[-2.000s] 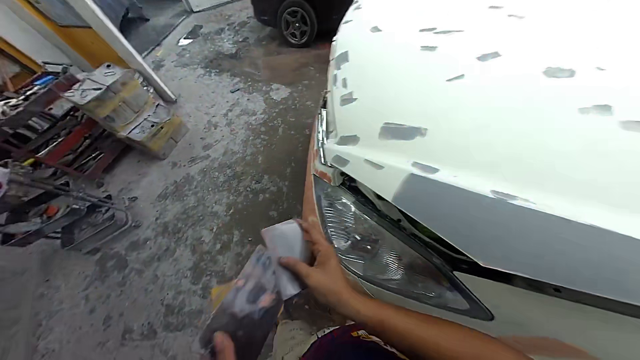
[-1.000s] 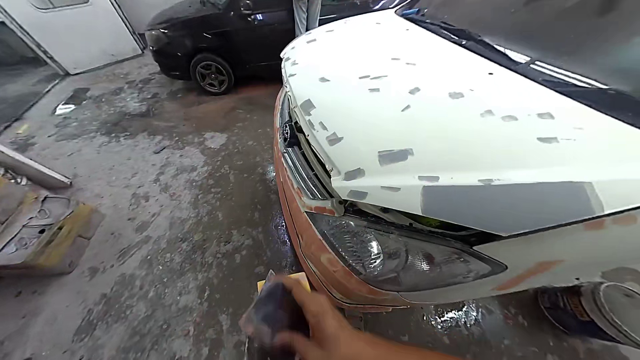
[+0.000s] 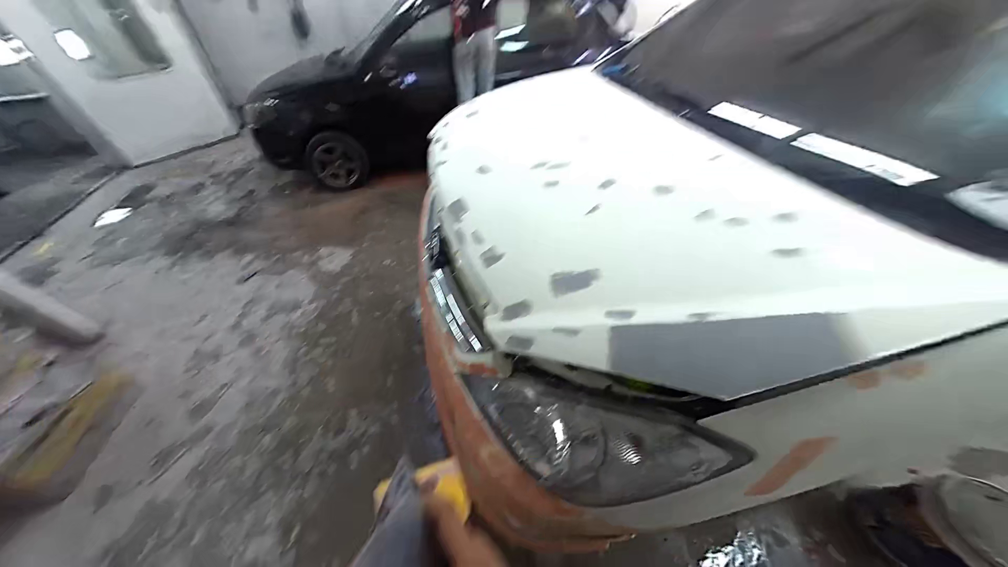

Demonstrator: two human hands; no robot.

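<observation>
At the bottom of the head view, the blurred fingers of my right hand [image 3: 463,539] lie against a grey sheet, perhaps sandpaper [image 3: 398,524], and seem to grip it. A yellow object [image 3: 445,482] shows just behind them, beside the car's front bumper [image 3: 488,465], which has reddish-brown patches. Right of the hand is the headlight [image 3: 598,445]. Above it spreads the white hood [image 3: 677,260], dotted with grey patches and bearing one larger grey area [image 3: 724,350] near its edge. My left hand is out of view.
A black car [image 3: 354,102] stands at the back, with a person [image 3: 475,47] beside it. The concrete floor [image 3: 236,339] is stained and patchy. Blurred panels or boxes [image 3: 55,425] lie at far left. A round container [image 3: 972,512] is at lower right.
Two seconds ago both hands showed beside the headlight, with a pale pad and a dark sheet; my left hand has left view. The view has swung up and right.
</observation>
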